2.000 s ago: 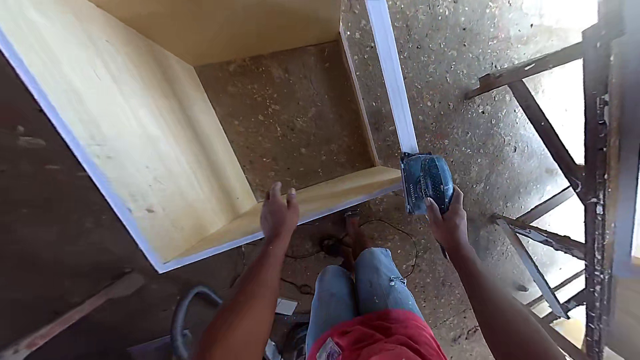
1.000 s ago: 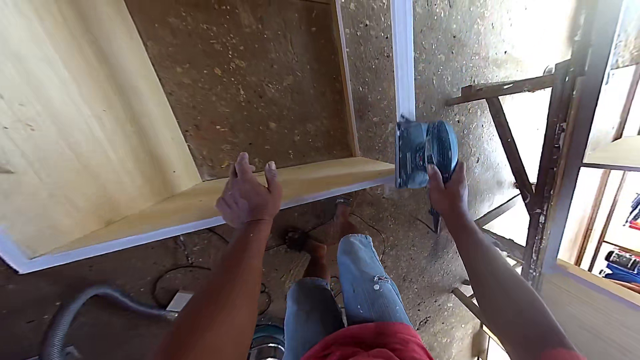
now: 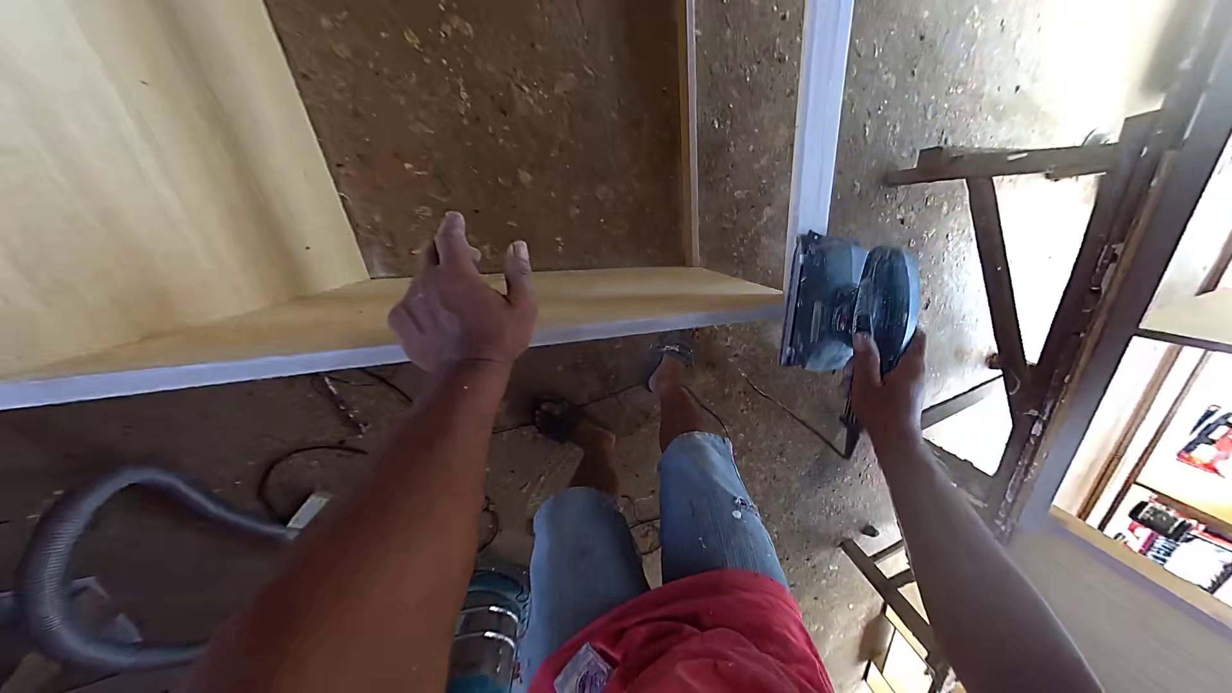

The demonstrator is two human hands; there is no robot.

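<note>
My right hand (image 3: 887, 385) grips the handle of a blue-green electric sheet sander (image 3: 837, 303). The sander is turned on its side, its flat pad against the outer face of a wooden cabinet carcass, at the corner where two pale-edged panels meet. My left hand (image 3: 464, 298) is raised over the near panel (image 3: 616, 296) with fingers and thumb apart, holding nothing; whether it touches the panel I cannot tell. The carcass's white-edged side strip (image 3: 821, 125) runs away from the sander. A cord hangs from the sander's handle.
A grey corrugated hose (image 3: 48, 568) curls at the lower left, near a blue-green machine (image 3: 489, 626) beside my leg. Cords lie on the speckled floor (image 3: 808, 500) around my feet. A dark wooden trestle (image 3: 1001, 269) and another cabinet frame (image 3: 1068, 385) stand at the right.
The sander, in my right hand throughout, has tilted more onto its side at the corner. My left hand stays raised with fingers spread. The view has shifted, bringing the near panel closer.
</note>
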